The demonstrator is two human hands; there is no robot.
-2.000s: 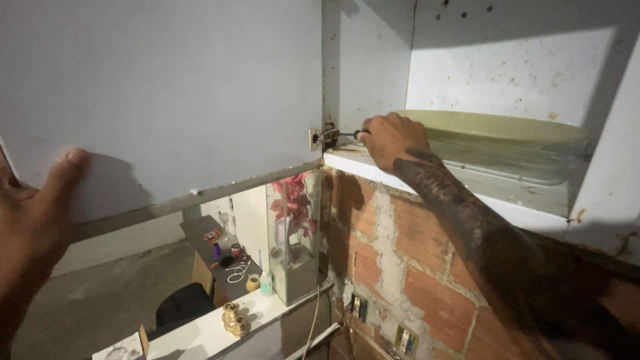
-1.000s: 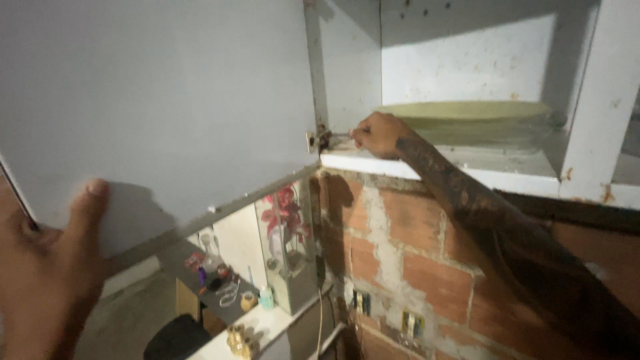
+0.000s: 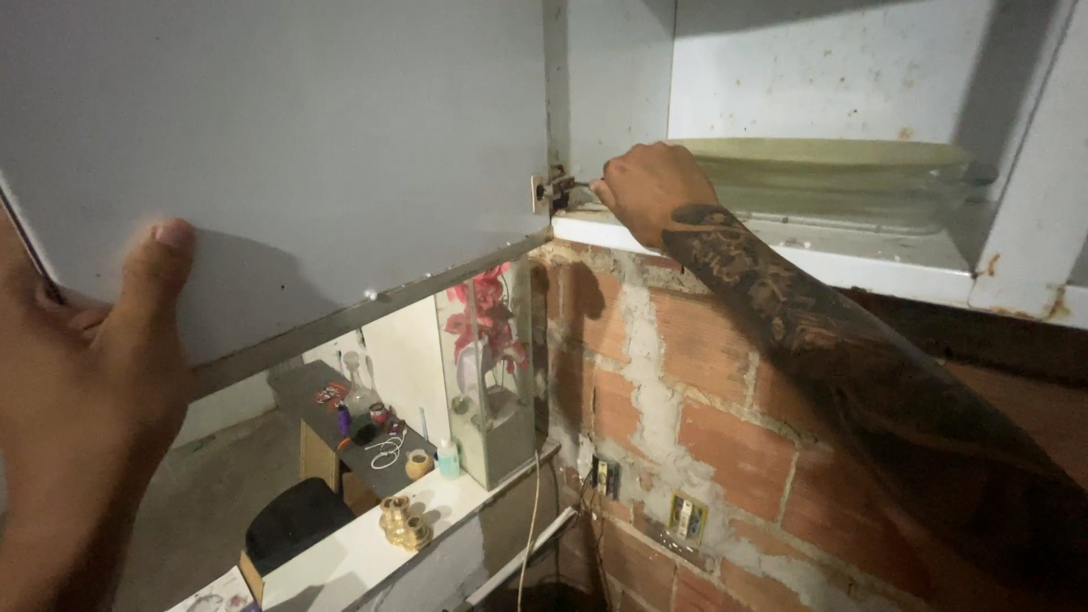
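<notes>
My left hand (image 3: 127,331) grips the lower outer corner of a white cabinet door (image 3: 323,153), thumb on the near face and fingers behind the edge. The door stands open beside a white wall cabinet (image 3: 884,259). At its lower right a metal hinge (image 3: 557,189) joins door and cabinet. My right hand (image 3: 659,191) is closed around a tool, probably a screwdriver, whose thin metal shaft (image 3: 585,184) reaches the hinge; its handle is hidden in my fist. Behind that hand, greenish and clear plastic containers (image 3: 841,183) lie on the cabinet's bottom shelf.
Below the cabinet is a bare brick wall (image 3: 731,433) with an uncovered electrical outlet (image 3: 687,517) and a hanging cable (image 3: 534,527). A white ledge (image 3: 340,557) holds a gold ornament (image 3: 404,523), a small bottle (image 3: 448,459) and a glass case (image 3: 484,382) with pink flowers. Beyond stands a black chair (image 3: 293,523).
</notes>
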